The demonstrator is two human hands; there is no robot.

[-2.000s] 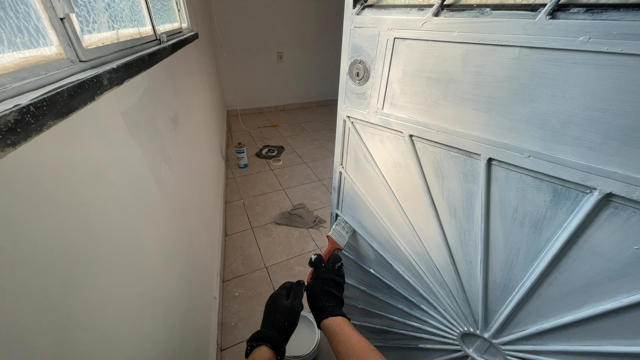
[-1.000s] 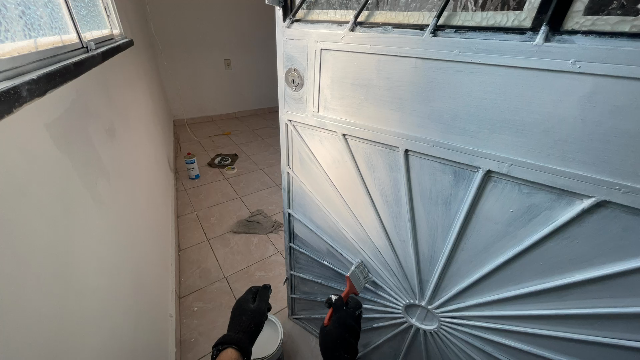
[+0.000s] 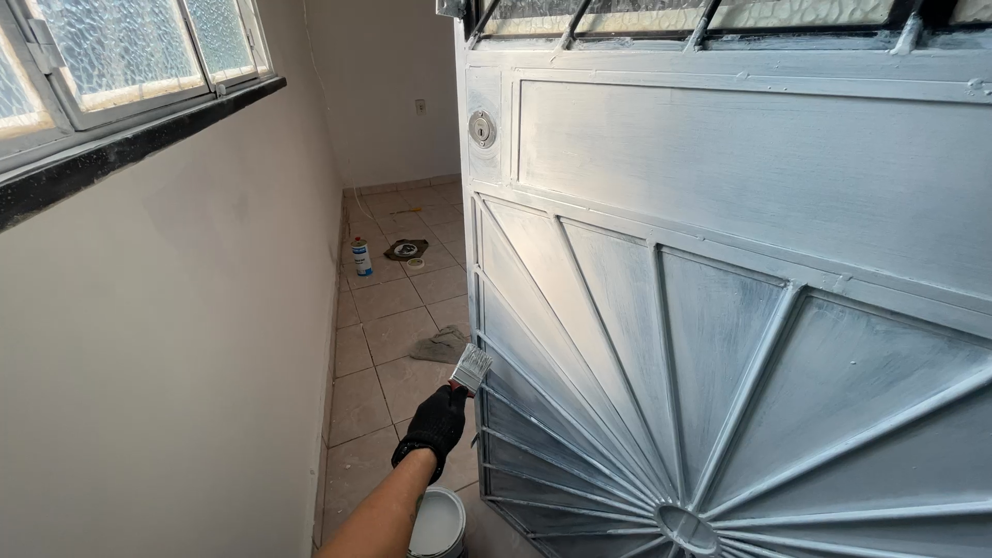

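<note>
My left hand (image 3: 434, 426), in a black glove, grips a paintbrush (image 3: 471, 367) with a red handle and pale, paint-coated bristles. The bristles are at the left edge of a grey-painted metal door (image 3: 744, 163), beside its fan of raised bars; whether they touch it is unclear. The glove hides most of the handle. Below the wrist, an open can of light paint (image 3: 438, 523) stands on the floor, partly behind my forearm. My right hand is out of view. An oval boss (image 3: 687, 529) joins the bars low on the door.
A grey rag (image 3: 440, 345) lies on the tiled floor past the brush. Farther back are a bottle (image 3: 361, 256), a dark flat piece with a round item (image 3: 406, 249), and a tape roll (image 3: 416, 263). A wall (image 3: 194, 349) with a black window sill (image 3: 147, 147) runs along the left.
The brush was in my right hand in both earlier frames; now my left hand holds it, at the door's left edge. My right hand has left the view.
</note>
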